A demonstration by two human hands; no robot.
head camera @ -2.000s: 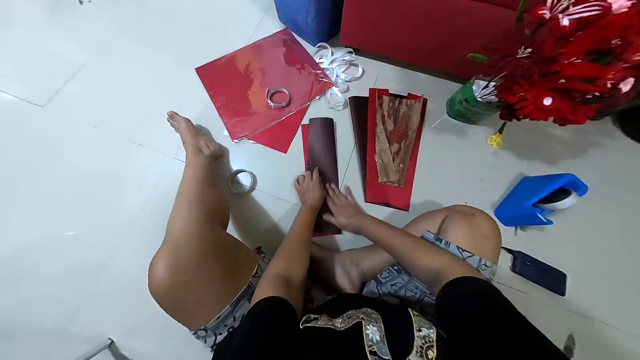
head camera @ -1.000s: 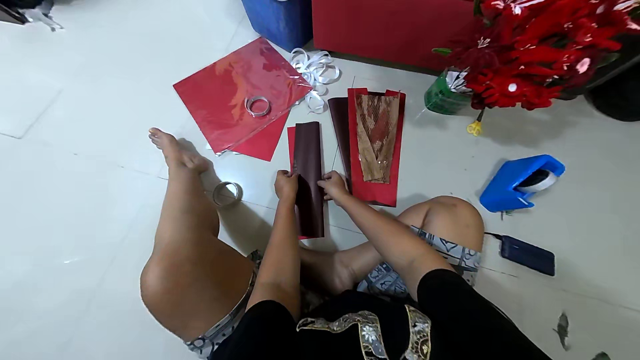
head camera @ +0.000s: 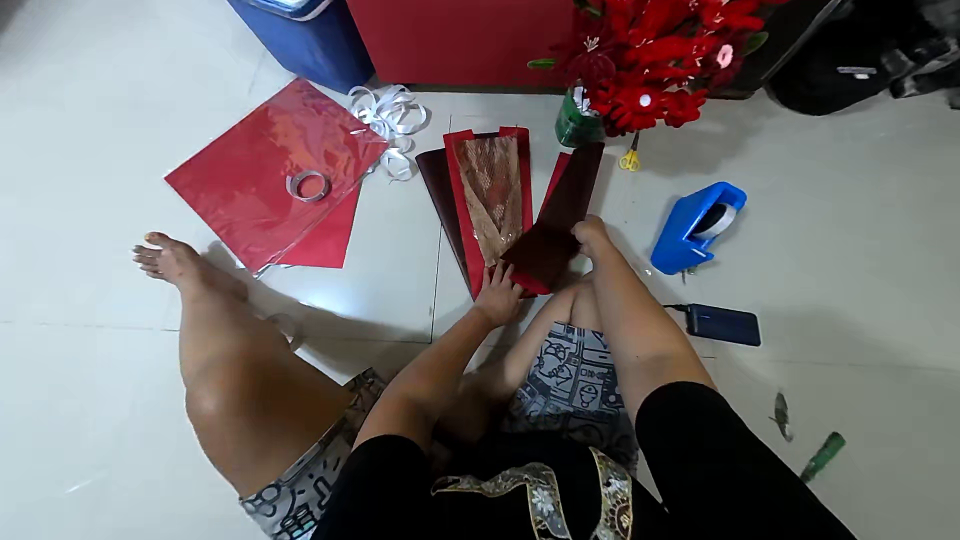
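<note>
My right hand (head camera: 591, 235) grips the edge of a folded dark maroon and red sheet (head camera: 559, 217), which is bent and lies partly over the right side of another folded bundle. My left hand (head camera: 501, 295) rests with spread fingers at the bottom end of that bundle, close to the maroon sheet's lower corner. The bundle is a red folded sheet (head camera: 525, 169) with brown honeycomb-patterned wrap (head camera: 491, 187) on top, and a dark maroon folded sheet (head camera: 437, 184) shows from under its left side.
Red sheets in clear plastic (head camera: 255, 165) lie at left, bearing a tape roll (head camera: 307, 186), beside white ribbon (head camera: 390, 112). A blue tape dispenser (head camera: 679, 232), a power bank (head camera: 723, 324), yellow-handled scissors (head camera: 629, 160) and red flowers in a green container (head camera: 579, 121) stand or lie rightward.
The folded maroon and red sheet was left of the brown-wrapped bundle, held flat by both hands; it is now at the bundle's right, in my right hand. The view has shifted.
</note>
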